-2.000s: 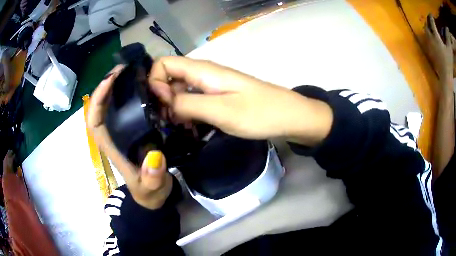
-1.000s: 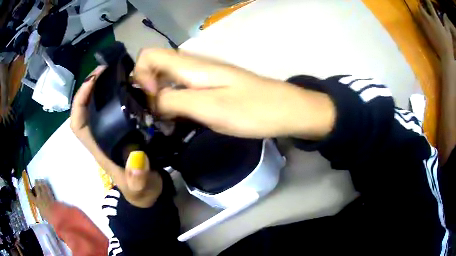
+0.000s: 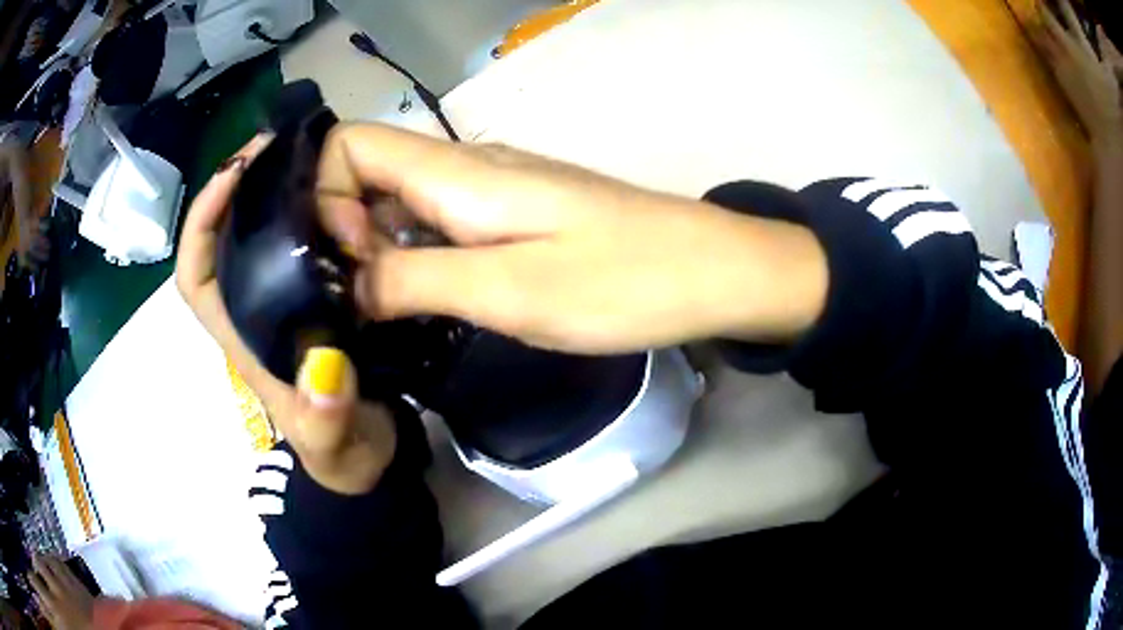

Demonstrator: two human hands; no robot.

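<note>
My left hand holds the glossy black shell tilted, thumb at its lower edge and fingers behind it. My right hand reaches into the shell's open side with fingertips pinched together; what they pinch is hidden. A bit of the circuit board shows at the shell's opening. The white camera body lies on the bench below my right hand, with a smooth black dome seated in it. A white antenna sticks out from it toward the lower left.
A black cable lies at the back. White camera units stand on green matting at the left. Another person's hand is at the upper right, another at the lower left. Orange tape edges the bench.
Both hands and the black shell have moved left since two seconds ago, and the shell has turned a little. The neighbour's hand and red sleeve at lower left have drawn down and away.
</note>
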